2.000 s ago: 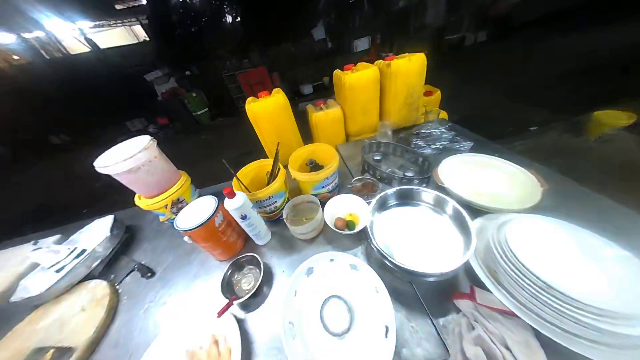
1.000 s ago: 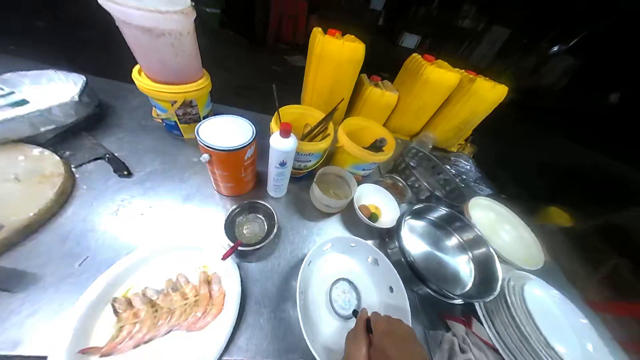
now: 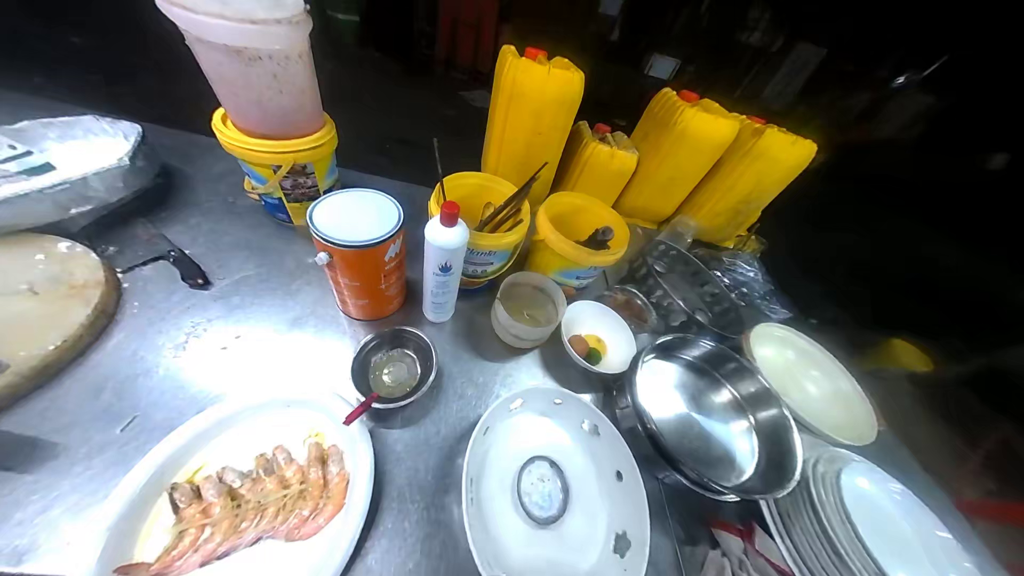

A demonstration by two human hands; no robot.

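Note:
Neither of my hands shows in the head view now. At the lower left, a white oval platter [image 3: 172, 460] holds a row of prawns [image 3: 256, 500]. A small steel bowl [image 3: 394, 368] with clear liquid and a red-handled utensil [image 3: 362, 409] stands above the platter's right side. Right of it lies a chipped white oval enamel dish [image 3: 552, 432], with a round grey-rimmed patch [image 3: 542, 490] at its middle. A white bowl [image 3: 598, 320] holds a brown, a yellow and a green item. Beside it stands a plastic tub [image 3: 526, 310] with cloudy liquid.
An orange can [image 3: 364, 272], a white bottle [image 3: 445, 264], yellow buckets [image 3: 478, 192] and yellow jerrycans [image 3: 532, 112] stand behind. Steel pans [image 3: 720, 416], stacked plates [image 3: 888, 512] and a cloth [image 3: 736, 552] are at right. A knife [image 3: 186, 266] lies near a round board [image 3: 56, 304] at left.
The hand at the white oval dish one second ago, holding something dark, is out of view now. The view has shifted left since two seconds ago, bringing the prawns into sight.

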